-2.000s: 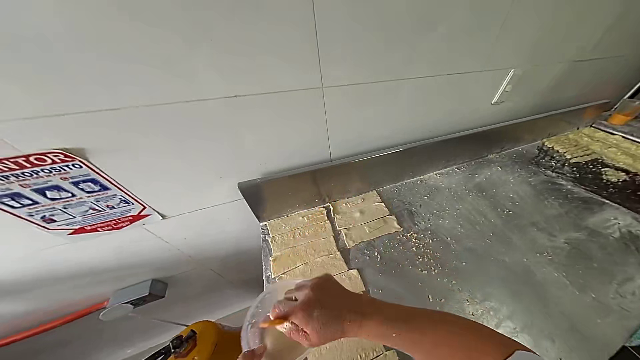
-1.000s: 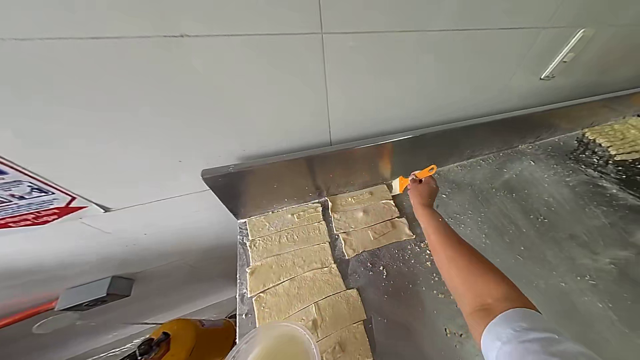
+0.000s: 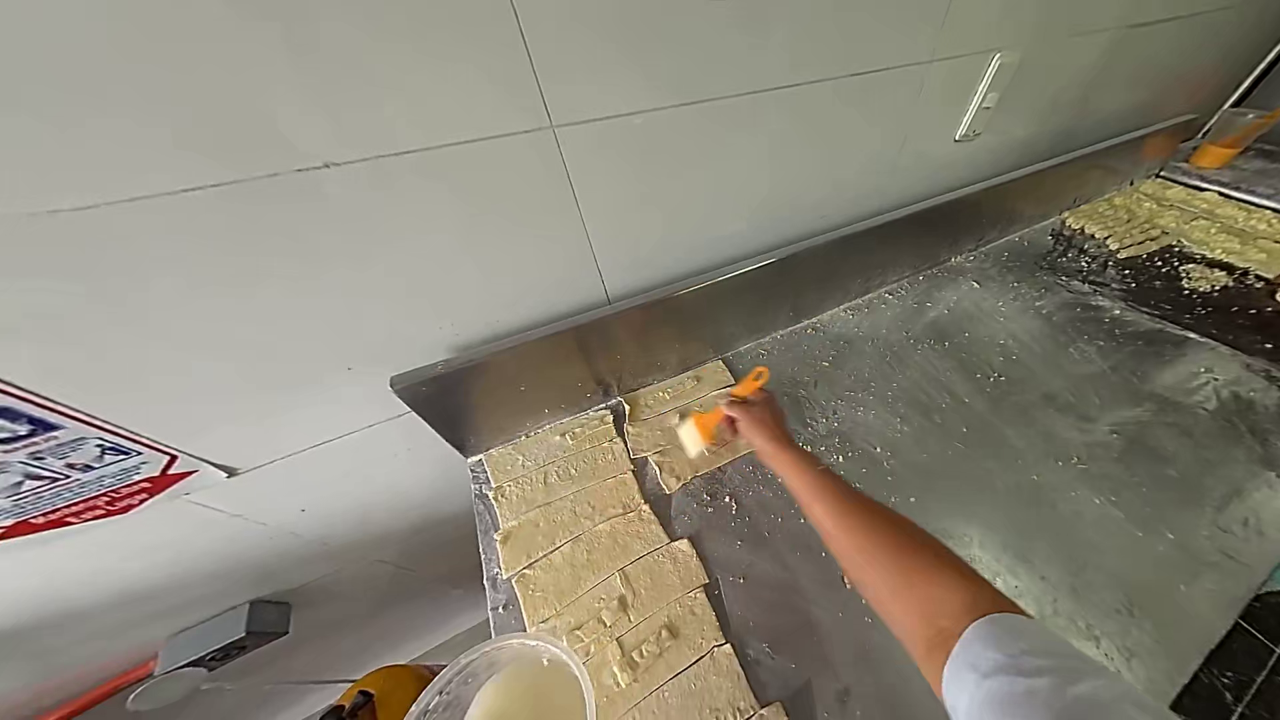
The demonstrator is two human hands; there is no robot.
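My right hand (image 3: pixel 757 420) grips an orange-handled pastry brush (image 3: pixel 722 408), its pale bristles on or just over the short column of dough strips (image 3: pixel 680 455) by the metal backsplash. A longer column of flat dough rectangles (image 3: pixel 590 530) runs along the table's left edge, with small raised lumps on some pieces. At the bottom, a clear plastic tub (image 3: pixel 520 680) of pale creamy liquid stands over the near end of that column. My left hand is out of view.
The steel backsplash (image 3: pixel 800 270) borders the floury, crumb-strewn metal table (image 3: pixel 960 430). More dough strips (image 3: pixel 1180 220) lie on a dark surface at the far right, near a container of orange liquid (image 3: pixel 1222 140). A yellow object (image 3: pixel 385 690) sits below the table's left edge.
Two seconds ago my right hand was at the tub; one second ago the brush was at the top right end of the short dough column. It is now lower, over that column's middle.
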